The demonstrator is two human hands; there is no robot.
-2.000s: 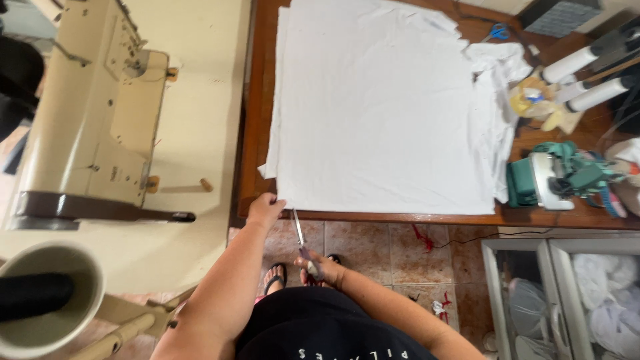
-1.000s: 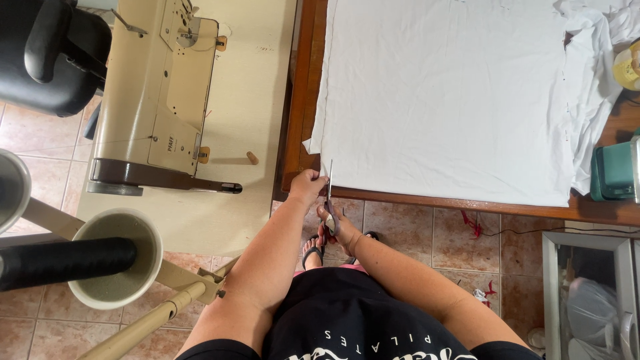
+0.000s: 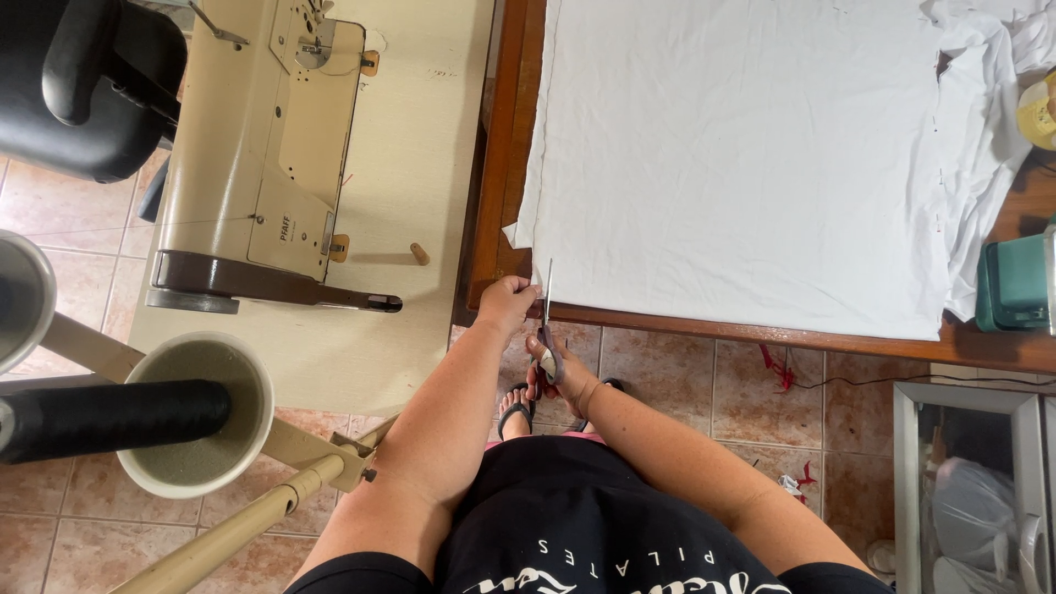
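White fabric (image 3: 726,165) lies spread over a wooden table (image 3: 825,339), creased and bunched along its right side. At the near left corner of the cloth, my left hand (image 3: 510,302) pinches the fabric edge between thumb and fingers. My right hand (image 3: 564,378) grips the handles of a pair of scissors (image 3: 549,305) just beside it, below the table edge. The blades point away from me and overlap the cloth's near edge, close to my left fingertips. How far the blades are apart is hard to tell.
Left of the table stands a Pfaff sewing machine (image 3: 223,165) on a cream table (image 3: 421,165), with a wooden peg (image 3: 420,253) upright on it. A black thread cone (image 3: 115,417) is at lower left. A teal object (image 3: 1015,283) sits on the right, above a glass-fronted cabinet (image 3: 965,487).
My right hand has brought the scissors up to the cloth's near edge beside my left hand, which keeps hold of the corner. The view has shifted left.
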